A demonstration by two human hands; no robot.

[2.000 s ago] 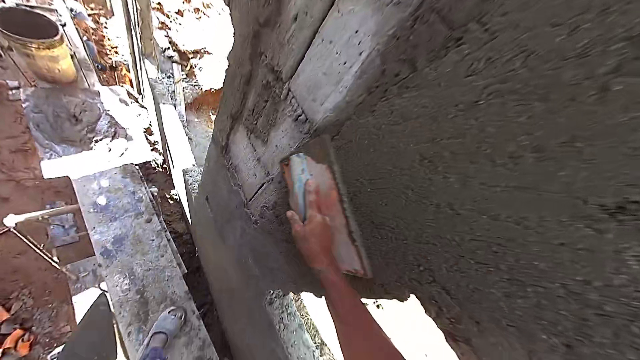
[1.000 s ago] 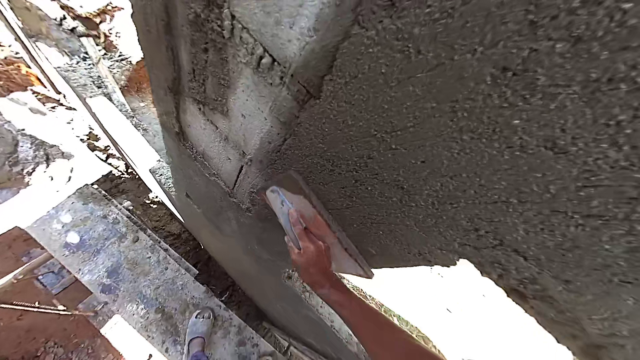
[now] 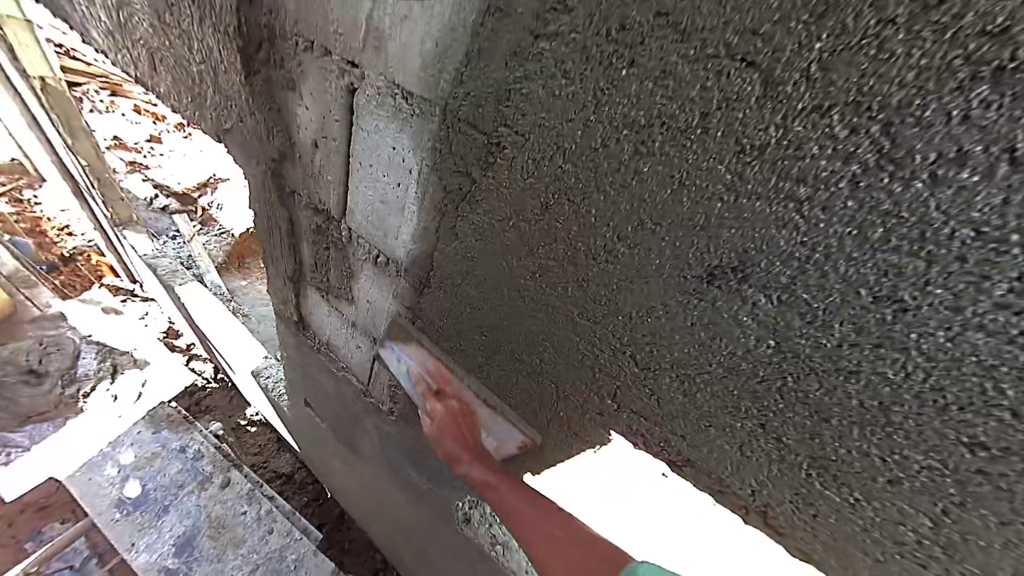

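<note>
My right hand [image 3: 454,424] is closed around the handle of a plasterer's float [image 3: 464,392], its long flat blade lying along the wet mortar. The float tilts from upper left to lower right, at the border between rough grey plaster [image 3: 640,256] and bare concrete blocks [image 3: 388,172]. Below and left of it is a smoother plastered band [image 3: 376,464]. My left hand is out of view.
At the lower left lies a mortar-stained board [image 3: 200,496], beside dark soil [image 3: 272,456]. A wooden post [image 3: 72,128] stands at the upper left near rubble. The plaster's lower edge borders a bright opening [image 3: 640,504].
The view has shifted and turned, and the bucket and the foot seen earlier are out of frame. My right hand still holds the float against the wall near the bare blocks.
</note>
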